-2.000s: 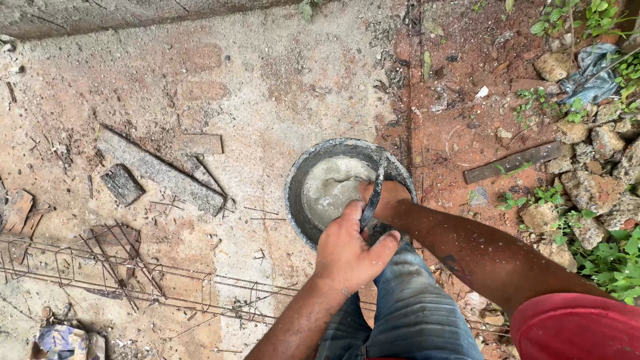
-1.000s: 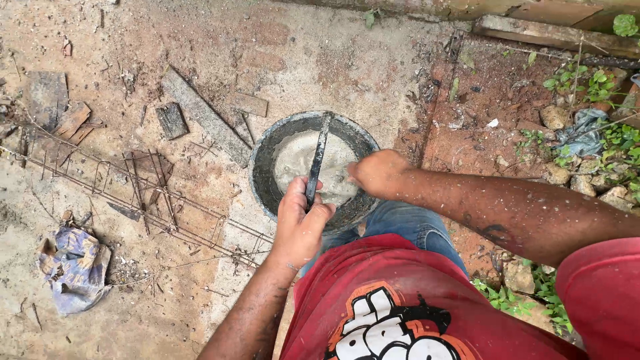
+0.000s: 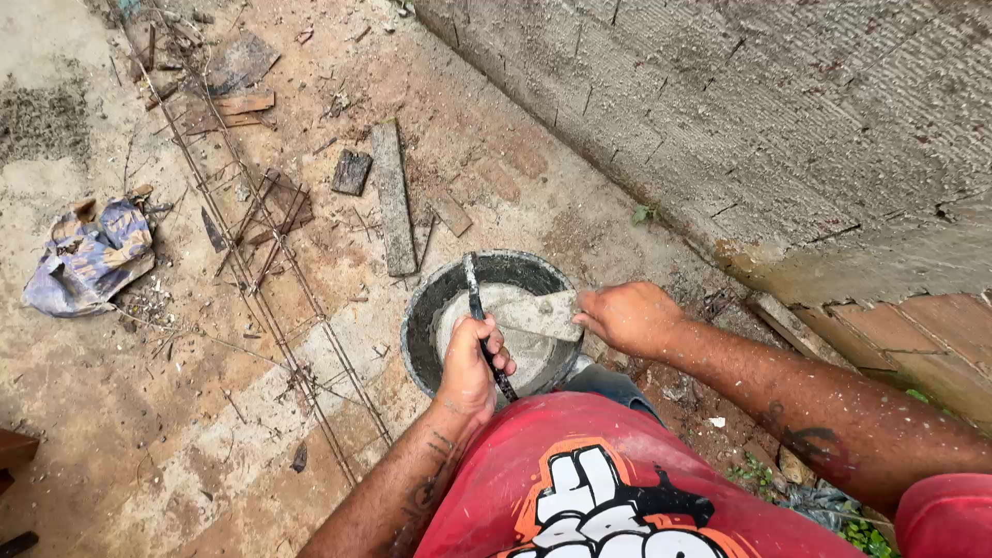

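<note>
A black bucket (image 3: 422,349), caked with grey on its inner wall, holds a wet grey mix (image 3: 518,364) that looks like mortar. My left hand (image 3: 471,360) is closed around the bucket's black handle (image 3: 474,291), which stands up across the opening. At the bucket's right rim, my right hand (image 3: 632,316) grips the end of a flat, mortar-coated piece (image 3: 546,314), perhaps a trowel or scraper blade. Its other end reaches over the mix toward the handle.
A rough cement wall (image 3: 736,116) runs diagonally at the upper right, with bricks (image 3: 891,325) below it. A long rebar cage (image 3: 271,310) lies left of the bucket. Wood boards (image 3: 394,198) lie beyond the bucket, and a crumpled bag (image 3: 97,256) is at far left.
My right hand has come up from inside the bucket to its right rim, and the coated flat piece now shows in it. My left hand stays on the handle. The view has turned.
</note>
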